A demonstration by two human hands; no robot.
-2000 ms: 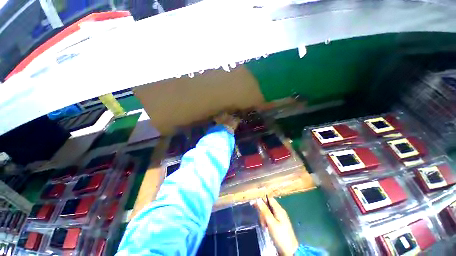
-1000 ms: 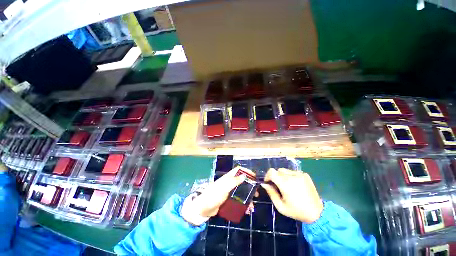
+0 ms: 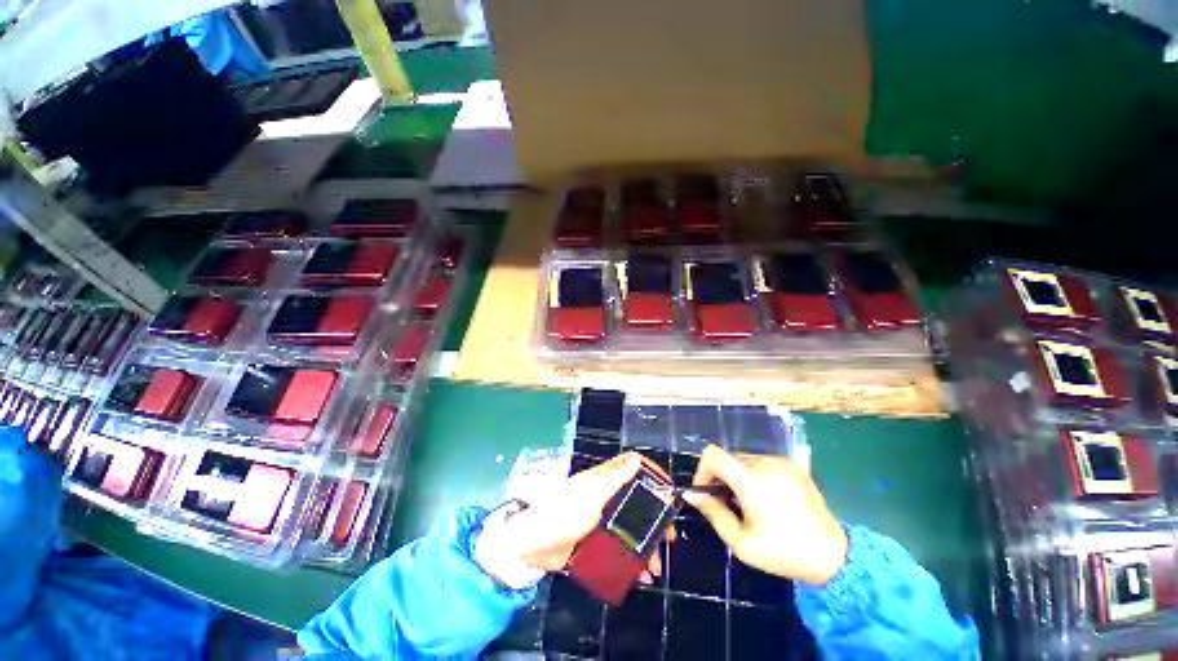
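My left hand (image 3: 558,523) holds a red device housing (image 3: 612,563), tilted, above the panel tray. Its screen window (image 3: 640,513) is dark with a pale frame and faces up. My right hand (image 3: 773,514) is at the window's upper right edge, with thumb and forefinger closed on a thin dark tool (image 3: 698,492), perhaps tweezers; the tool is hard to see. The panel tray (image 3: 731,637) of black rectangles lies under both hands. The unit tray (image 3: 762,346) stands behind it, with red units in two rows; one back-row compartment holds no red unit.
The left tray stack (image 3: 339,416) holds red units with black screens. The right tray stack (image 3: 1036,497) holds units with pale frames. A board (image 3: 497,346) lies under the unit tray, with a cardboard sheet (image 3: 685,91) behind. A neighbour's blue sleeve (image 3: 32,549) is at the left edge.
My left hand, earlier reaching over the unit tray, came back and holds a red housing in front of me. My right hand came to its window. Over the last second both hands stay nearly in place.
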